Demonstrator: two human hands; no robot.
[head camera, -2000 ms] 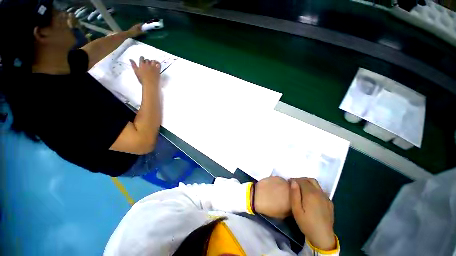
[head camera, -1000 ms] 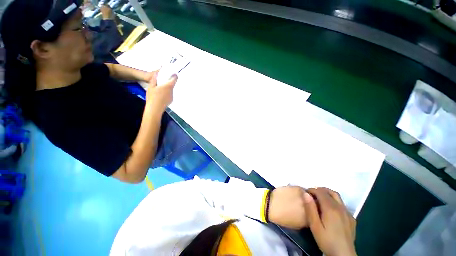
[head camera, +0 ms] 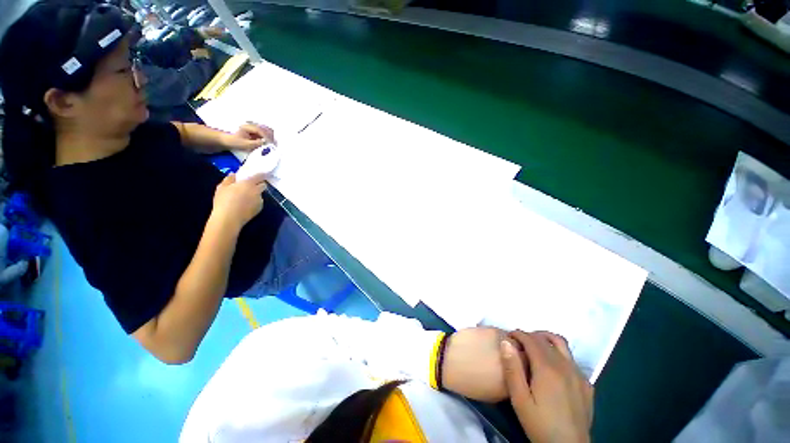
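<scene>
My left hand point(head camera: 478, 363) and my right hand point(head camera: 554, 381) rest together at the near edge of the bench. My right hand lies over the front of my left hand, whose fingers are hidden. No item shows in either hand. A large blank white sheet or mat point(head camera: 572, 277) lies just beyond them, with a faint grey patch near its right end. It adjoins more white sheet point(head camera: 372, 182) to the left.
A person in black point(head camera: 147, 225) sits at left, holding a small white rounded device point(head camera: 260, 163). A white tray point(head camera: 758, 227) is on the green conveyor point(head camera: 433, 95) at right, cut off by the frame. Grey translucent plastic point(head camera: 745, 407) lies lower right.
The tray on the belt has moved right towards the frame edge. The person at left now holds the small device nearer their body. My hands stay together.
</scene>
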